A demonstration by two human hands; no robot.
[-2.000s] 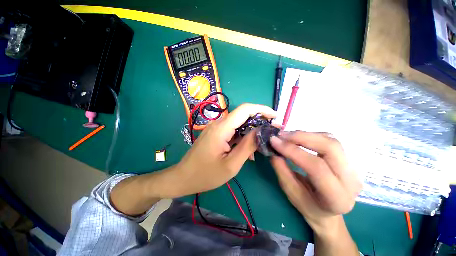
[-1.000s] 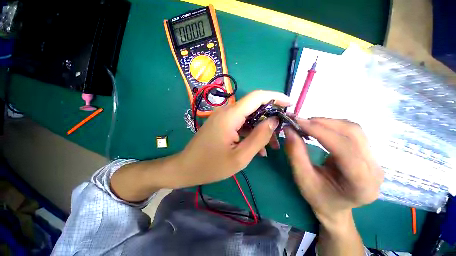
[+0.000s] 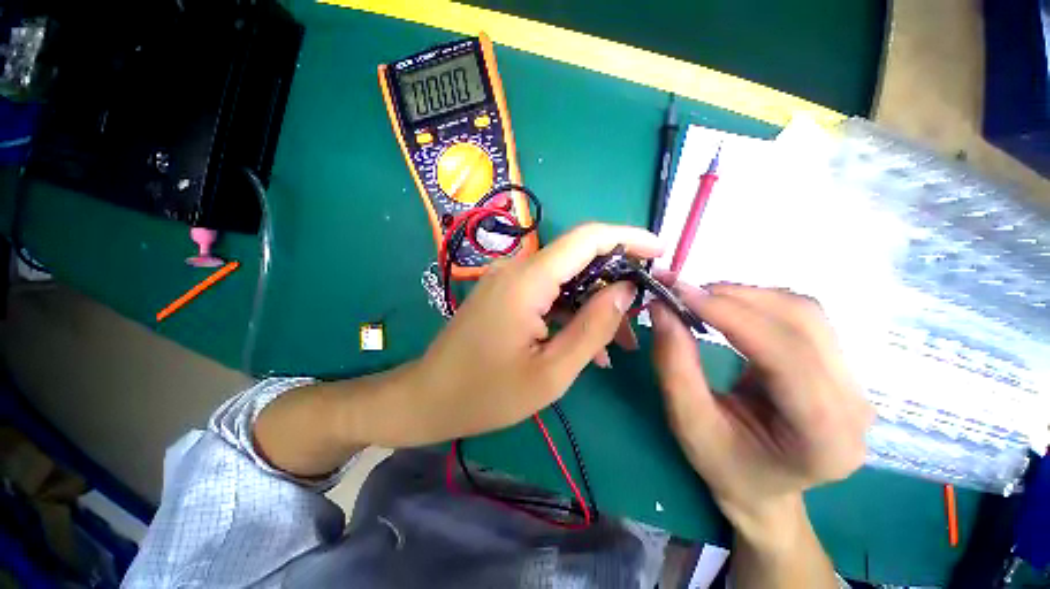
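Observation:
A small black device, perhaps a watch case, is in my left hand, between thumb and fingers; inner parts seem to show. My right hand pinches a thin dark flat piece at the device's right side, between thumb and fingers. The piece slants down to the right; whether it is a cover or a strap part I cannot tell. My fingers hide much of the device. Both hands are bare and held above the green mat.
An orange multimeter lies behind my left hand, its leads running under my wrist. A red probe lies on white paper, a black probe beside it. Clear trays are right. A tiny battery-like square, orange stick and black fixture are left.
Two seconds ago the dark piece was a rounded face against the device; now it is edge-on, angled out to the right. My right hand has moved slightly right. The camera view has shifted.

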